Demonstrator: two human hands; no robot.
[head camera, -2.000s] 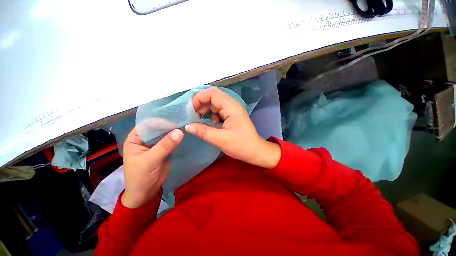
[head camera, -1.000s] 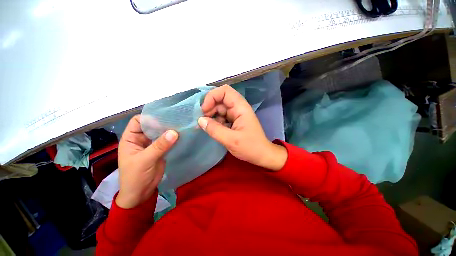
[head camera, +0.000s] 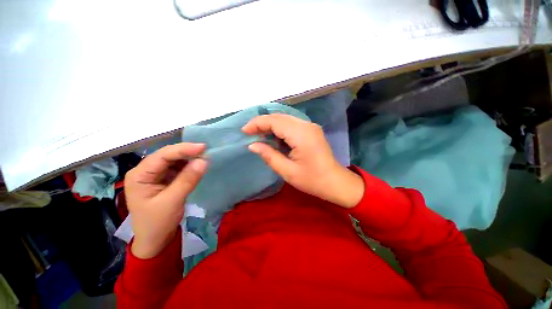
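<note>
A piece of thin, sheer blue-green fabric (head camera: 233, 172) is stretched between my hands at the table's front edge and hangs down over my lap. My left hand (head camera: 160, 190) pinches its left part between thumb and fingertips. My right hand (head camera: 302, 154) pinches it farther right, with the other fingers curled. A folded line of the fabric runs between the two pinches. The fabric's far part lies against the table edge.
White table (head camera: 181, 72) with a rounded plate outline (head camera: 212, 11) at its far side. Black-handled shears (head camera: 465, 13) lie far right, near a clear strip (head camera: 528, 24). A large aqua fabric heap (head camera: 448, 160) hangs at right. A cardboard box (head camera: 520, 271) is low right.
My left hand has moved left and now pinches with its fingertips on top. My right hand has shifted slightly right. The fabric between them is drawn into a straighter line. The view has shifted slightly.
</note>
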